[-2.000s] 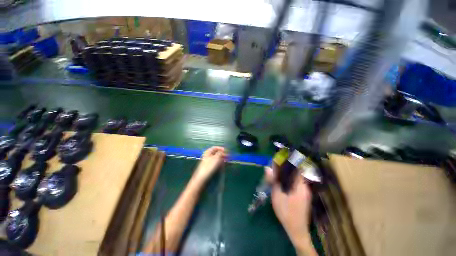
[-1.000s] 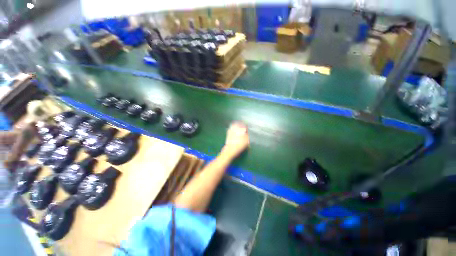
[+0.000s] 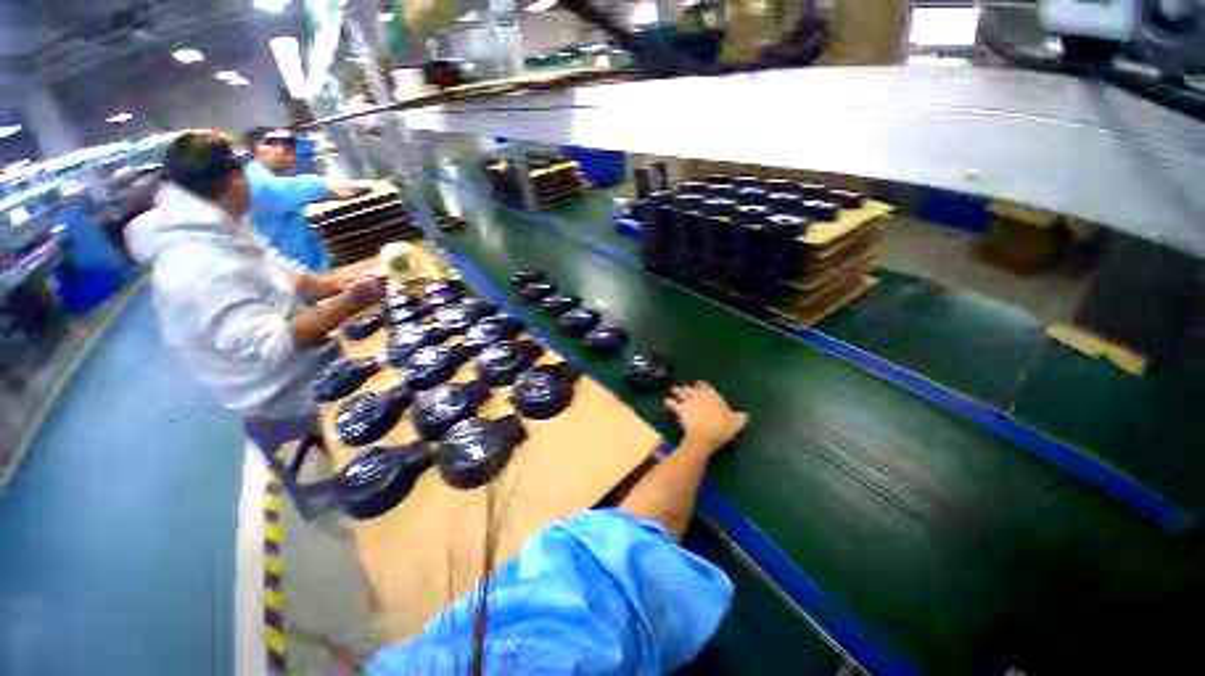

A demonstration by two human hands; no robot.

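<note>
My left hand (image 3: 708,415) is bare and reaches from a light blue sleeve over the green conveyor belt (image 3: 819,449). Its fingers are apart and it holds nothing. Just beyond its fingertips lies a round black housing (image 3: 649,370), the nearest of a row of several on the belt. Many more glossy black housings (image 3: 478,450) lie on a tan cardboard sheet (image 3: 582,456) left of my arm. My right hand is out of the picture.
Two people stand at the left, one in a white hoodie (image 3: 212,297) by the cardboard, one in blue (image 3: 284,205) farther back. A stack of housings and boards (image 3: 760,251) stands across the line. Yellow-black floor tape (image 3: 274,568) runs at lower left.
The view has swung left, bringing the two people in. My left hand has come to the near end of the housing row. My right hand and the tool, seen two seconds ago, are out of view.
</note>
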